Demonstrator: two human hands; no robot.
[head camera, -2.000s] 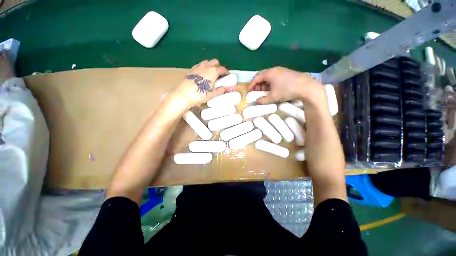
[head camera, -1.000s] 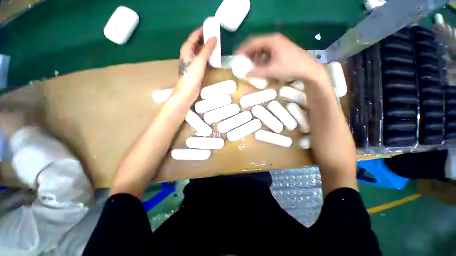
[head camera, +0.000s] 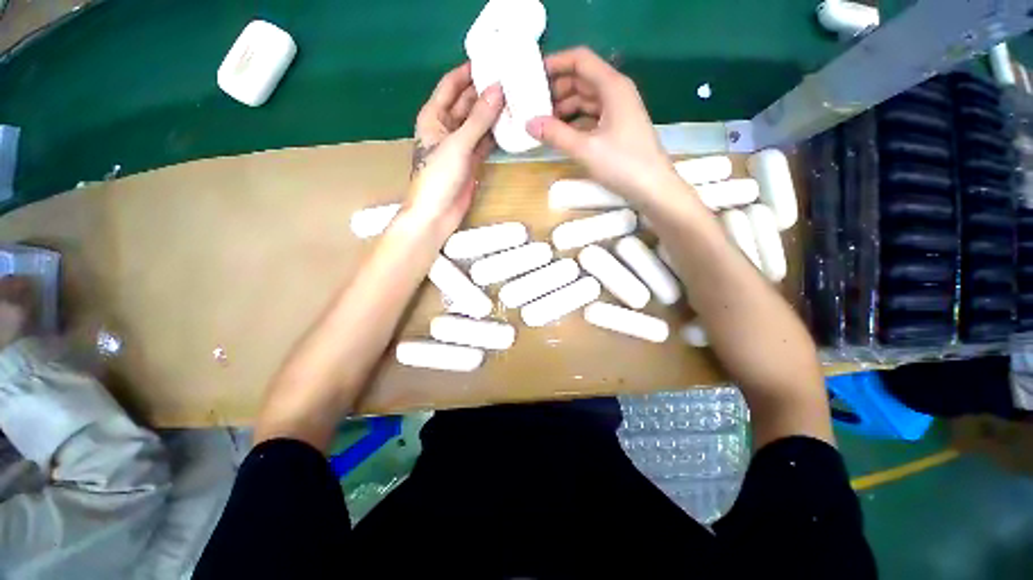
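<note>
My left hand (head camera: 459, 130) and my right hand (head camera: 595, 113) hold a white case (head camera: 519, 96) between them, above the far edge of the bench. I cannot tell whether it is one piece or two pressed together. Another white shape (head camera: 510, 17) shows just beyond it and partly merges with it in view. Several narrow white cases (head camera: 538, 283) lie on the brown bench between my forearms, and more white cases (head camera: 776, 187) lie right of my right forearm. My right forearm hides part of the spread.
The green belt (head camera: 374, 68) runs beyond the bench and carries a white case (head camera: 257, 62). A slanted metal upright (head camera: 872, 68) and film-wrapped black trays (head camera: 906, 227) stand at the right. At the left are a neighbour's sleeve (head camera: 68, 419) and a translucent tray (head camera: 34, 266).
My right hand has come up to my left hand, and both now grip the white case. The belt's left case has shifted slightly left. The neighbour's arm has drawn back left.
</note>
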